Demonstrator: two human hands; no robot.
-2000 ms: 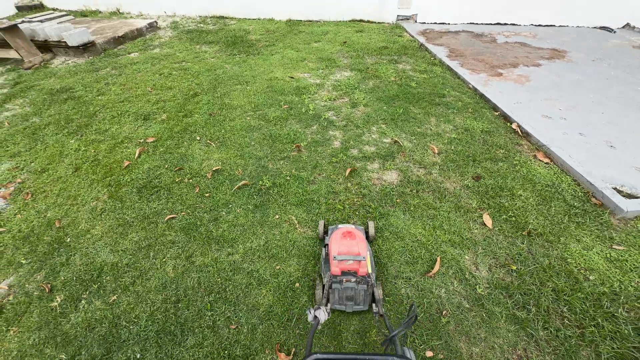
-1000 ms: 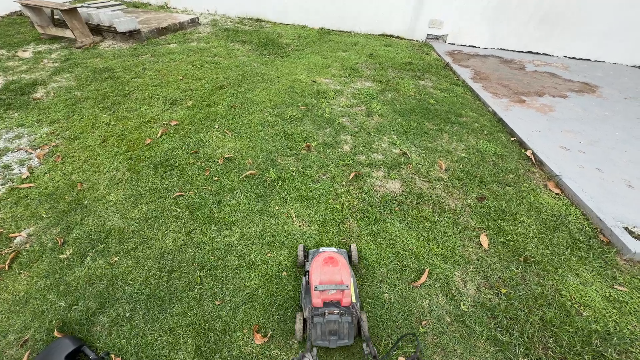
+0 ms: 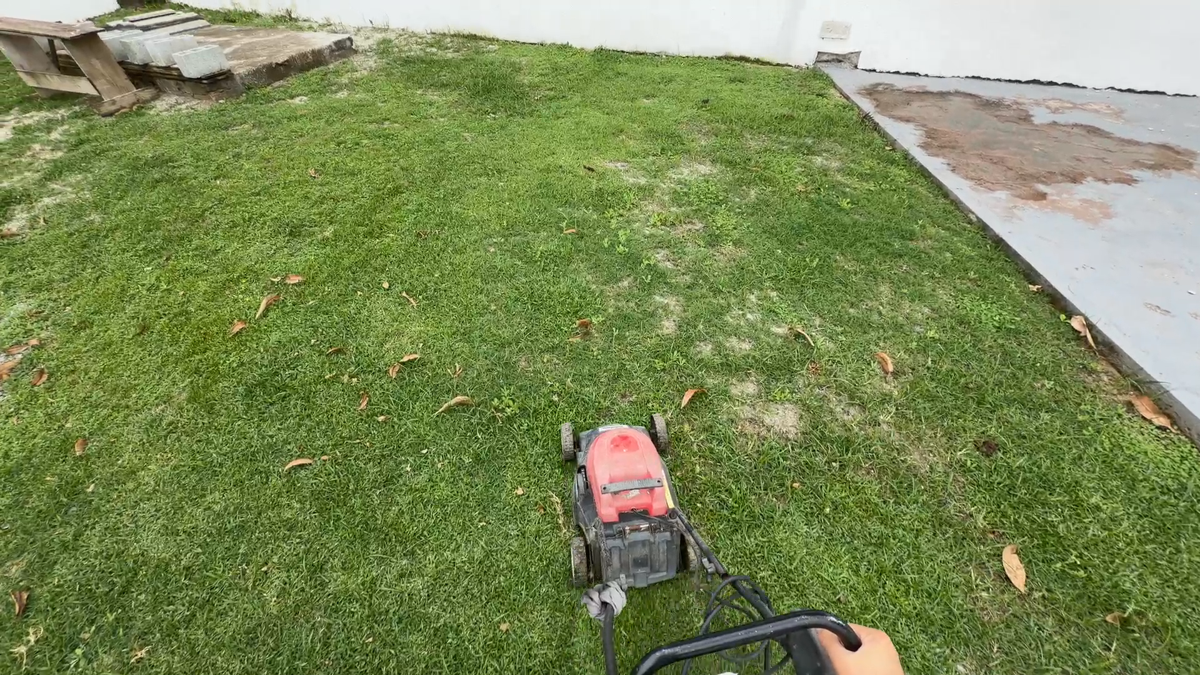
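Observation:
A red and black lawn mower (image 3: 626, 502) stands on the grass at the lower middle, its front wheels pointing up the lawn. Its black tubular handle (image 3: 741, 636) reaches back to the bottom edge, with a dark cable (image 3: 727, 605) looped beside it. A grey cloth (image 3: 605, 598) is wrapped on the left handle bar. Part of one hand, my right hand (image 3: 861, 651), shows at the bottom edge, against the right end of the handle; its fingers are hidden. My left hand is out of view.
A raised grey concrete slab (image 3: 1116, 244) with a brown stain borders the lawn at right. A white wall (image 3: 581, 21) runs across the back. At the upper left are a wooden bench (image 3: 70, 61) and concrete blocks (image 3: 200, 62). Dry leaves (image 3: 1013, 568) lie scattered on the grass.
My right hand has come into view at the handle. The mower's handle, mostly below the frame a second ago, shows again. A dark object at the lower left has left the view.

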